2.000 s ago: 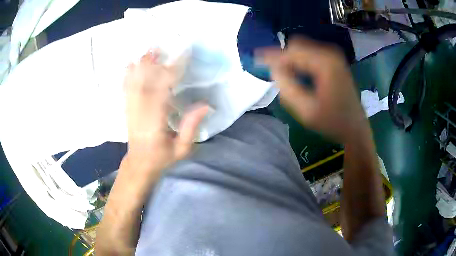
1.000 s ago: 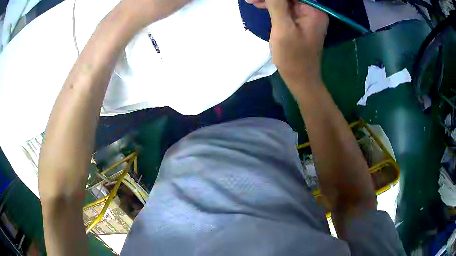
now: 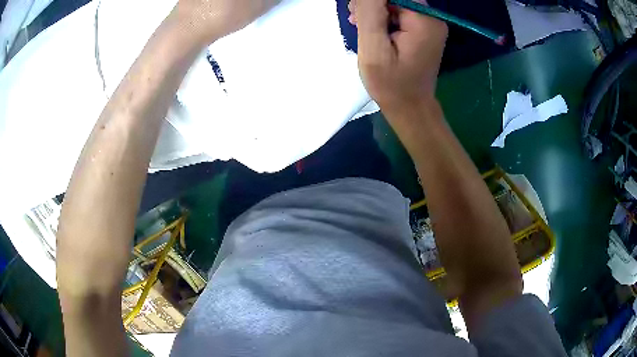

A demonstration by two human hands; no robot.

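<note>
A white garment panel [image 3: 286,84], overexposed, lies across the navy-covered table, with a small dark mark on it between my arms. My left hand [image 3: 227,12] rests on the panel at the top edge of the picture; its fingers are partly cut off or lost in glare. My right hand [image 3: 404,49] holds a dark green pencil [image 3: 457,21] with a reddish upper end, at the panel's right edge. The pencil's tip is out of view.
White scraps [image 3: 529,115] lie on the green surface at the right. A black hose [image 3: 602,87] curves at the far right. Yellow-framed baskets, one at the right [image 3: 548,240] and one at the left [image 3: 155,275], sit below the table edge with things inside.
Since two seconds ago both hands have moved up and the panel lies flatter. The pencil now shows clearly in my right hand. In the last second the right hand moved slightly left and down.
</note>
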